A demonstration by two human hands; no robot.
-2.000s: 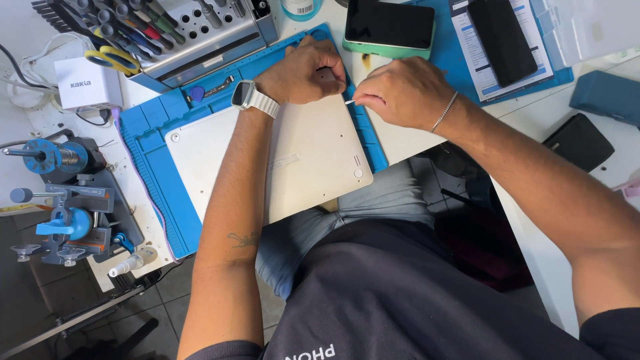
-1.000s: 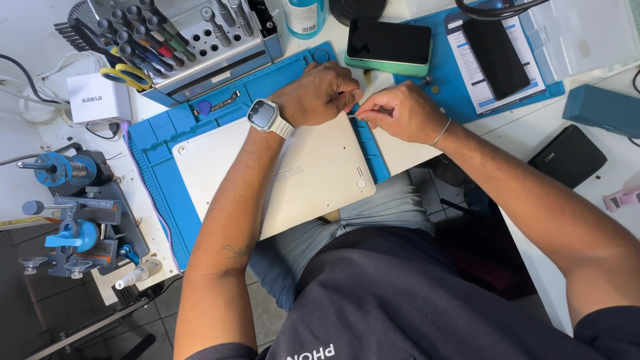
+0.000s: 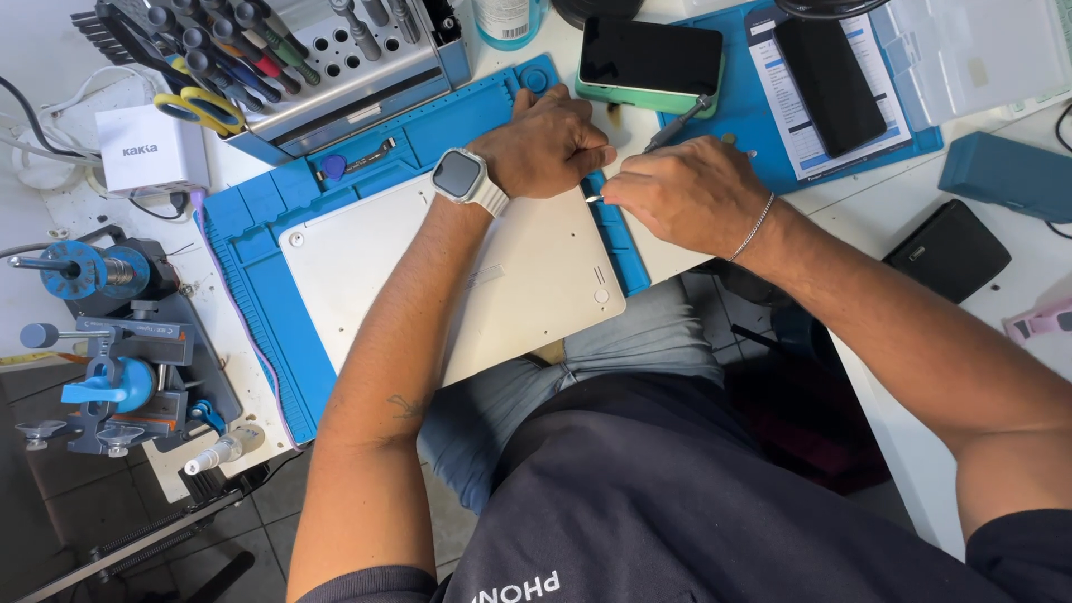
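A silver laptop [image 3: 536, 268] lies underside up on a blue silicone repair mat [image 3: 251, 251]. My left hand [image 3: 548, 142], with a watch on the wrist, rests over its far right corner; the fingertips curl down and what they touch is hidden. Close to the laptop's right edge, my right hand [image 3: 682, 197] pinches a small, thin tool [image 3: 595, 198] whose pale metal tip points at that edge. Just beyond the right hand's knuckles shows a grey precision screwdriver [image 3: 677, 124]; whether the hand holds it too cannot be told.
A tool rack [image 3: 360, 92] with drivers and yellow-handled scissors [image 3: 201, 110] stands at the back left. Phones [image 3: 651, 54] [image 3: 829, 84] lie at the back right, near a clear plastic box [image 3: 980, 59]. A blue clamp fixture [image 3: 126, 385] and a small bottle [image 3: 219, 450] are at the left.
The screwdriver shaft now shows beyond my right hand, where the earlier frames do not plainly show it. Both hands stay near the laptop's far right corner.
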